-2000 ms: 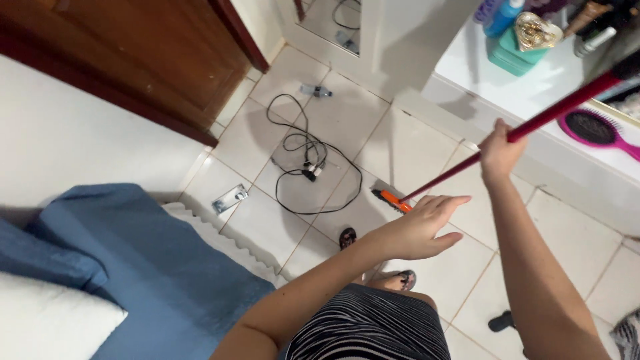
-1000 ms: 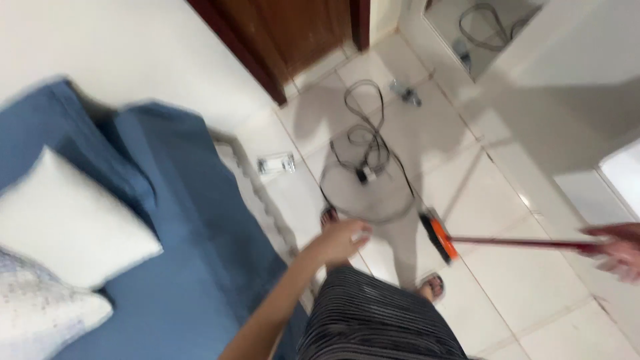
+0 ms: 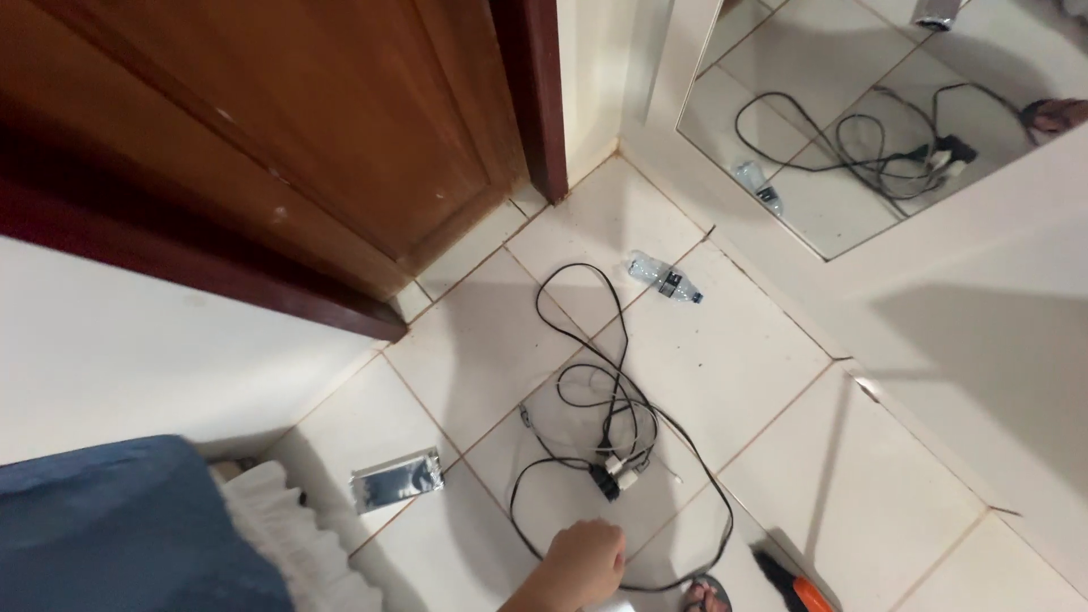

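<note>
My left hand [image 3: 585, 557] appears at the bottom centre, fingers curled, over the near side of a loop of black cable [image 3: 733, 510]. Whether it touches the cable or holds anything cannot be told. Above it, black power-strip sockets [image 3: 605, 483] with white plugs lie on the tiles among tangled cords. An orange broom head [image 3: 812, 595] with dark bristles shows at the bottom right edge; its handle is out of view, and so is my right hand. A clear plastic bottle [image 3: 665, 276] lies on its side beyond the cords. To the left is a flat silver packet [image 3: 397, 481].
A wooden door [image 3: 357, 127] with a dark red frame stands at the upper left. The white-framed mirror [image 3: 850, 153] at the upper right reflects the cords and bottle. A bed with a blue cover [image 3: 127, 527] is at the lower left. My sandalled foot [image 3: 705, 593] is beside the cable loop.
My right hand, seen earlier on the red broom handle, has left the view. My left hand has gone from spread fingers to curled ones. The view has shifted toward the door and cords.
</note>
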